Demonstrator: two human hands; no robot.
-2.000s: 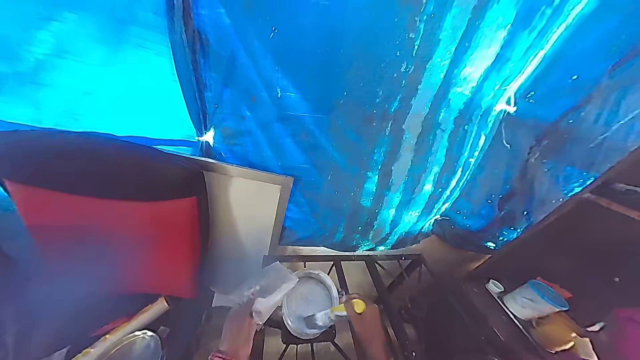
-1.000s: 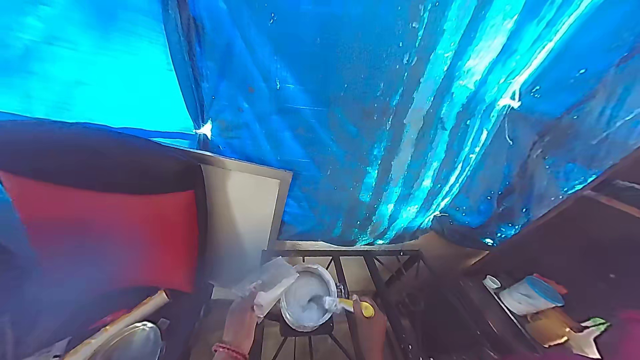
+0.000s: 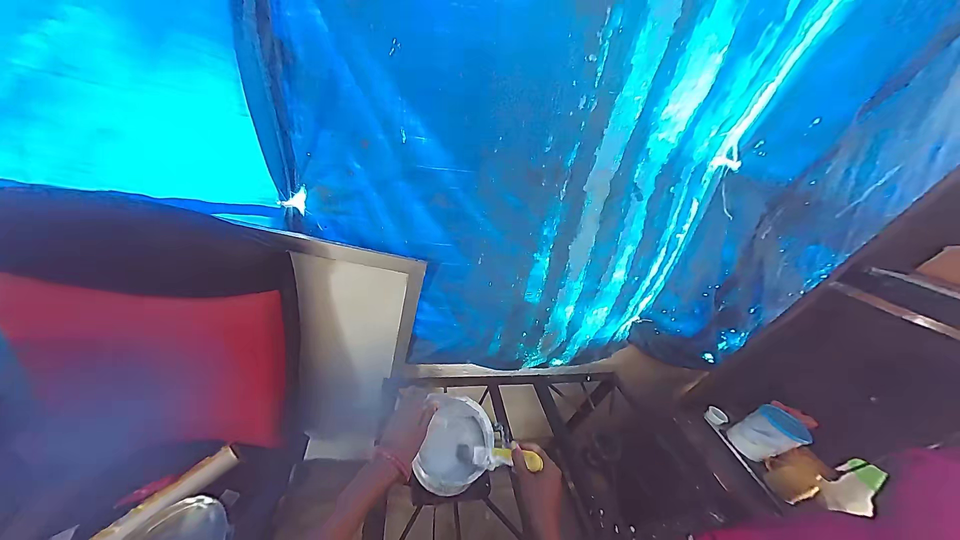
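Observation:
A round container (image 3: pixel 452 448) with greyish-white contents stands on a dark metal frame low in the middle of the head view. My left hand (image 3: pixel 409 424) is at its left rim, fingers near the edge; whether they grip the rim or something pale there is not clear. My right hand (image 3: pixel 536 472) is closed around the yellow handle of a utensil (image 3: pixel 517 455). The pale end of that utensil reaches over the container's right rim into the contents. Its exact shape is blurred.
Blue plastic sheeting (image 3: pixel 480 165) hangs ahead. The metal frame (image 3: pixel 555 420) extends to the right. A tub with a blue rim (image 3: pixel 765 433) and a small white cup (image 3: pixel 716 415) sit at right. At left are a red panel (image 3: pixel 150 352), a pale rod (image 3: pixel 169 491) and a shiny round metal item (image 3: pixel 187 519).
A pale translucent bag or sheet was in my left hand over the container's left rim; now that hand lies closer against the rim. My right hand still holds the yellow-handled utensil.

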